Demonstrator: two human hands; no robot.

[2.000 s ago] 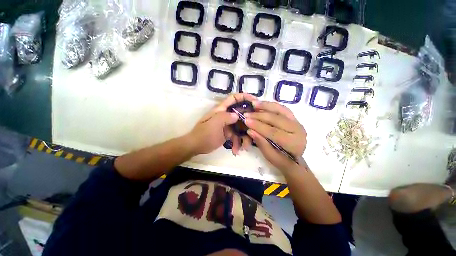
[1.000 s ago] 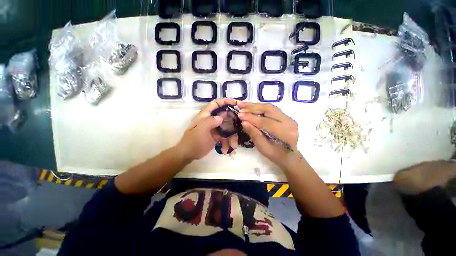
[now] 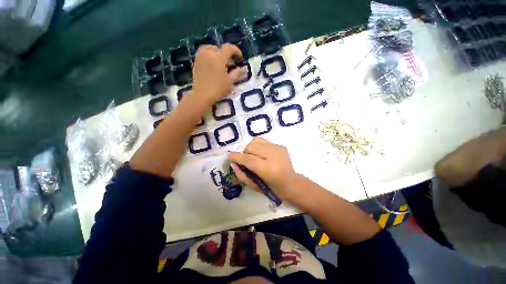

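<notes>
My left hand [image 3: 213, 72] is stretched out over the far part of the clear blister tray [image 3: 208, 158], its fingers on a dark piece, seemingly a black frame. My right hand [image 3: 263, 163] is near the bench's front and holds a slim dark tool [image 3: 261, 186], perhaps tweezers, slanting down to the right. Black square frames [image 3: 291, 115] sit in rows in the tray; the far rows look darker and filled. A tangled pile of small black parts [image 3: 227, 183] lies on the bench, left of my right hand. My left forearm hides some frames.
Thin black bent pieces [image 3: 313, 83] form a column right of the tray. A pale scattered heap [image 3: 344, 141] lies nearer. Clear bags lie at left [image 3: 86, 158] and right [image 3: 394, 77]. Another person's arm [image 3: 471, 158] is at the right edge. A dark tray [image 3: 482, 33] is at top right.
My left hand has moved from beside my right hand to the far part of the tray, taking the dark piece there. My right hand stays near the front with the tool. The view has turned.
</notes>
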